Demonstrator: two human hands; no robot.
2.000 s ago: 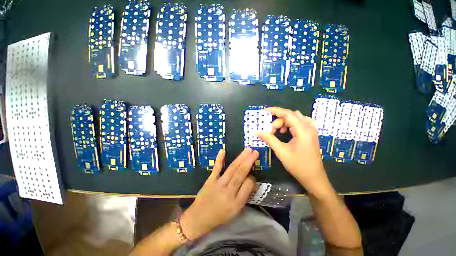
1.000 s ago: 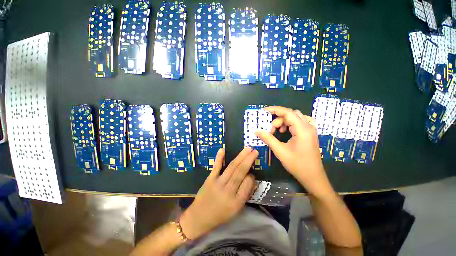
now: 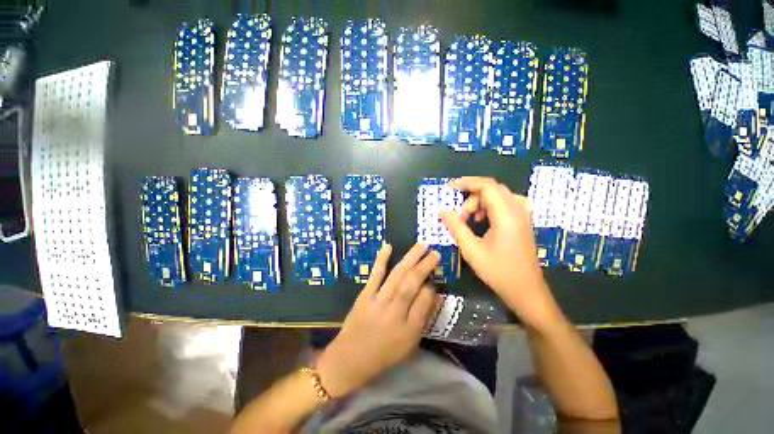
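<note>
A blue keypad board [image 3: 447,269] lies in front of me with a white dome sheet [image 3: 433,216] over its upper part. My right hand [image 3: 490,222] has its thumb and index fingertips on the sheet's right edge. My left hand [image 3: 384,303] has its fingertips on the board's lower left. A clear dotted liner [image 3: 465,320] sticks out from the left hand at the table edge; the left thumb is hidden. Bare boards [image 3: 363,222] lie in a row at left, with another row of bare boards [image 3: 365,80] behind.
Three boards with white sheets [image 3: 592,203] lie side by side just right of my right hand. A loose pile of finished boards [image 3: 747,136] is at the far right. A long white dotted stack [image 3: 75,199] lies at left. The table's curved edge [image 3: 280,323] runs in front of me.
The view has shifted slightly, so the left-hand items appear farther right. My hands stay at the same board. The right thumb and index finger look slightly closer together at the sheet's edge.
</note>
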